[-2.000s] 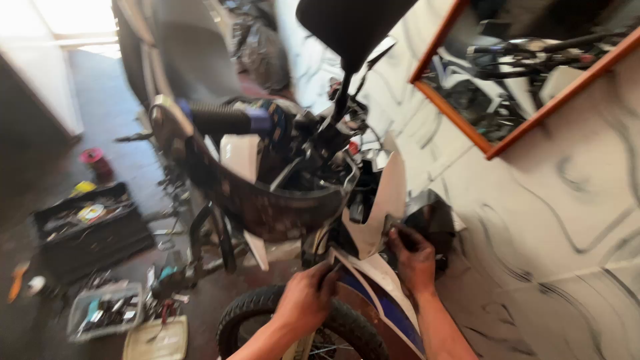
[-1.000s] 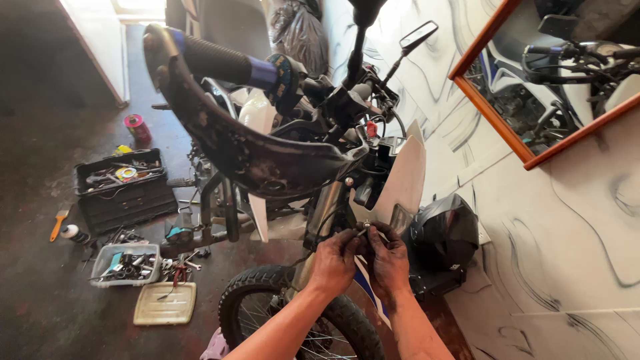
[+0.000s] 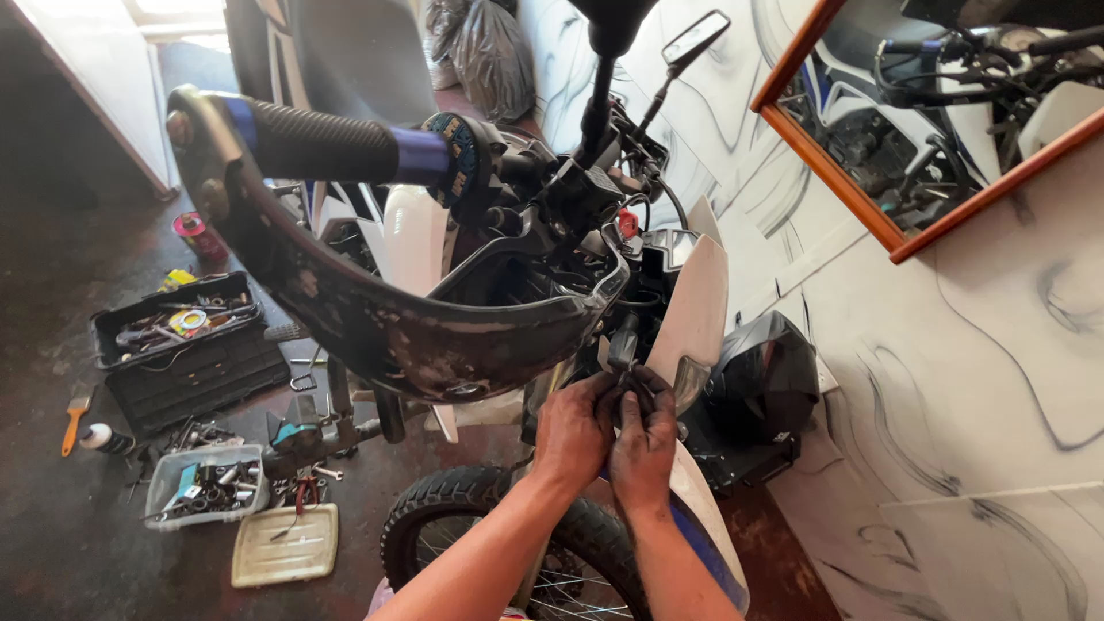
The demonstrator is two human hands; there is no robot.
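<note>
My left hand and my right hand meet at the front of a motorcycle, fingertips together on a small dark part that they mostly cover. It looks like a connector or small lamp piece, but its kind is unclear. Just above the fingers sits a grey translucent piece. Right of them stands the white front fairing. The scuffed black hand guard curves across the upper left, below the ribbed handlebar grip. Beneath my wrists are the front tyre and the white and blue front fender.
On the floor at left lie an open black toolbox, a clear plastic bin of sockets, its lid, a brush and a bottle. A black helmet and a wood-framed mirror are at right.
My hands were apart two seconds ago, the right one at the fairing's edge. They came together one second ago and now sit close below the grey piece.
</note>
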